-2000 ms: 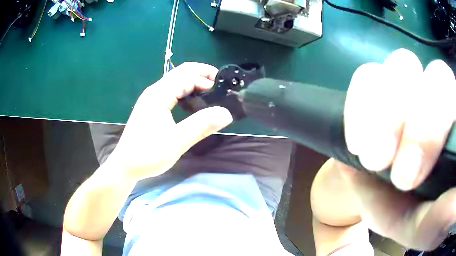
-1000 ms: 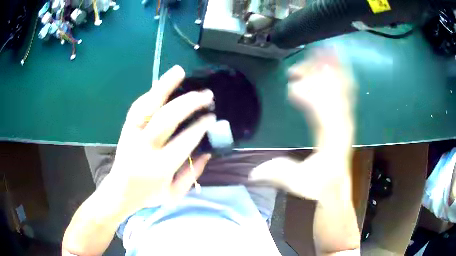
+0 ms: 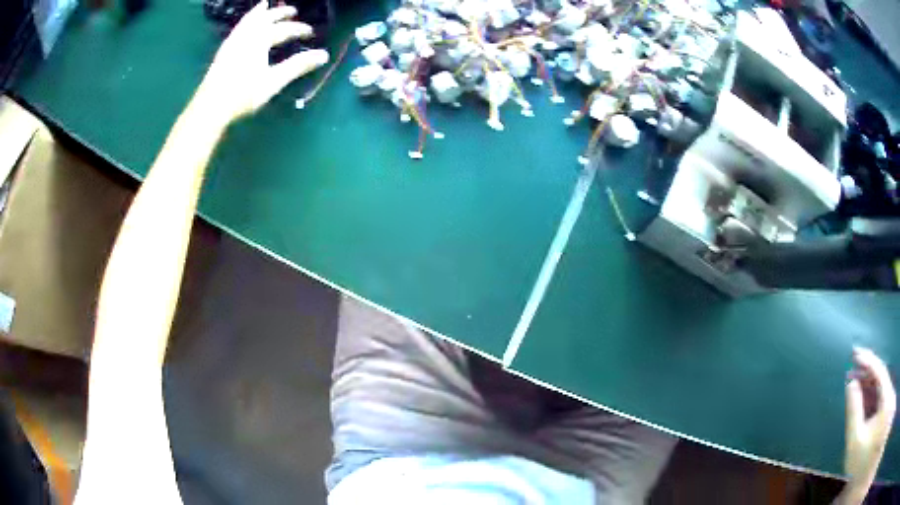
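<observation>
My left hand (image 3: 259, 61) reaches to the upper left of the bench, fingers apart, beside a heap of black parts (image 3: 229, 10) that the top edge cuts off. No held object shows in it. My right hand (image 3: 868, 414) is small at the far right edge, fingers curled, over the front of the bench; whether it holds anything cannot be told. The black electric screwdriver (image 3: 824, 261) lies with its nose at the grey-white feeder box (image 3: 740, 158), out of both hands.
A large heap of white-silver motors (image 3: 493, 49) with coloured wires lies at the back of the green bench (image 3: 395, 237). A pale seam (image 3: 553, 266) runs to its front edge. More black parts (image 3: 873, 148) are at the right. A cardboard box (image 3: 69, 237) stands below left.
The view has turned left. My left hand has left the black housing and motor it held and moved to the upper left. My right hand is now farther right.
</observation>
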